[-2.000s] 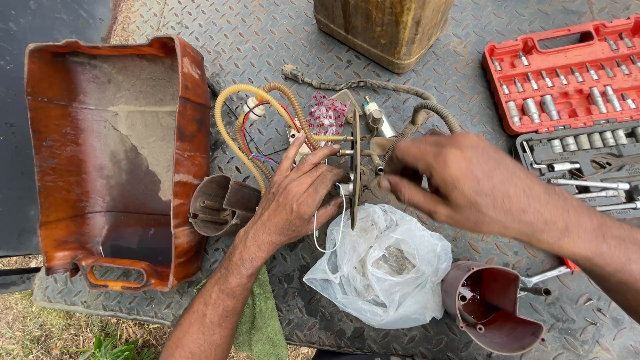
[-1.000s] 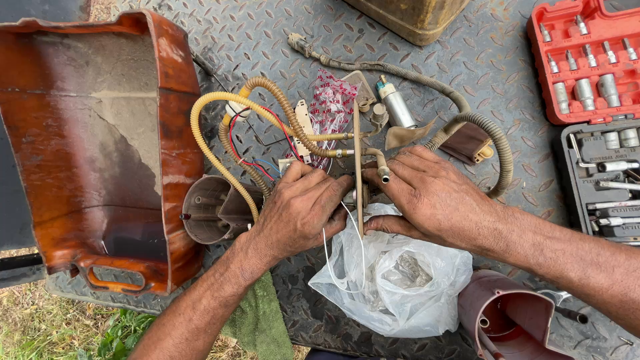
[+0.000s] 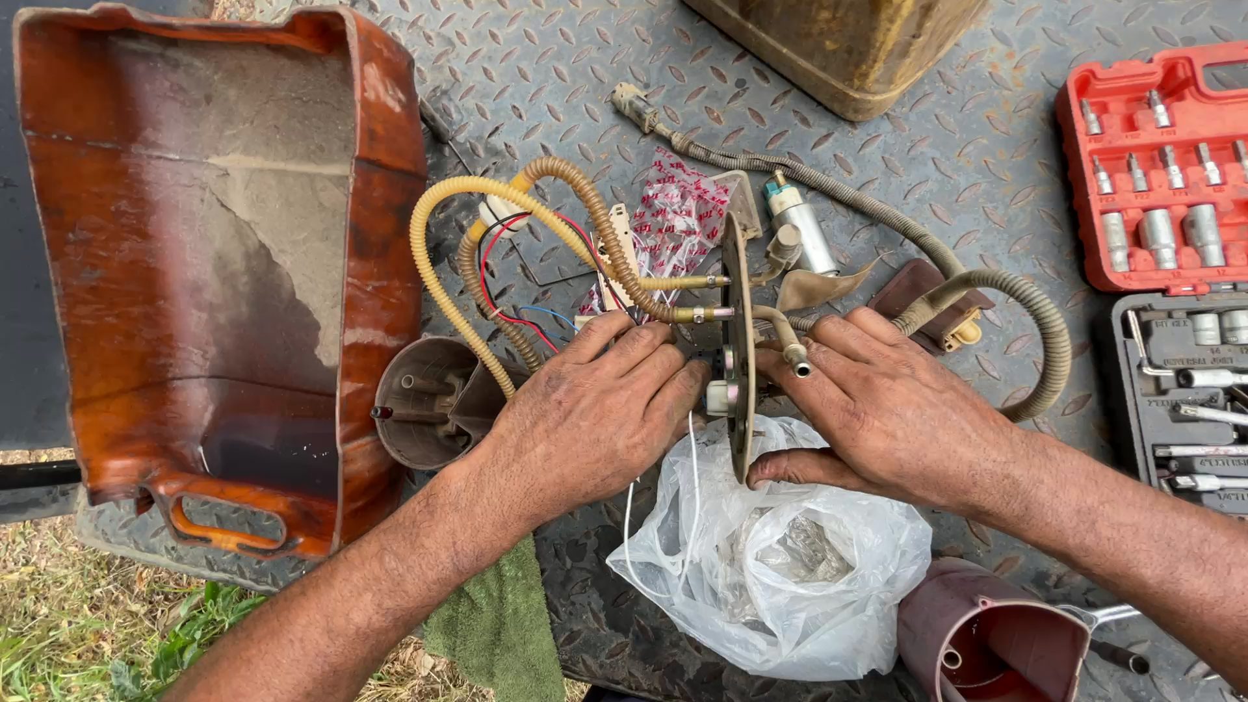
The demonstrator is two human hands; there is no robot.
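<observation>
A round metal flange plate (image 3: pixel 741 351) of a fuel pump assembly stands on edge, seen nearly edge-on, between my hands. My right hand (image 3: pixel 877 414) grips it from the right, thumb at its lower rim, beside a bent metal pipe (image 3: pixel 786 341). On its left side, my left hand (image 3: pixel 609 409) has its fingertips at the wiring near a white connector (image 3: pixel 720 398); what they pinch is hidden. Corrugated tan hoses (image 3: pixel 444 263) and red, blue and black wires loop left from the plate. A silver cylindrical pump (image 3: pixel 804 229) lies behind it.
A cut-open orange plastic container (image 3: pixel 380 244) stands left, by a brown plastic housing (image 3: pixel 419 400). A clear plastic bag (image 3: pixel 780 575), maroon housing (image 3: pixel 990 634) and green cloth (image 3: pixel 502 624) lie near the front. Right are socket sets (image 3: pixel 1160 175); behind, a dirty can (image 3: pixel 848 49). A corrugated conduit (image 3: pixel 877 210) curves across the treadplate.
My right hand, raised and blurred beside the plate two seconds ago, has come down onto the plate's right side. My left hand stays at the wiring on the left side.
</observation>
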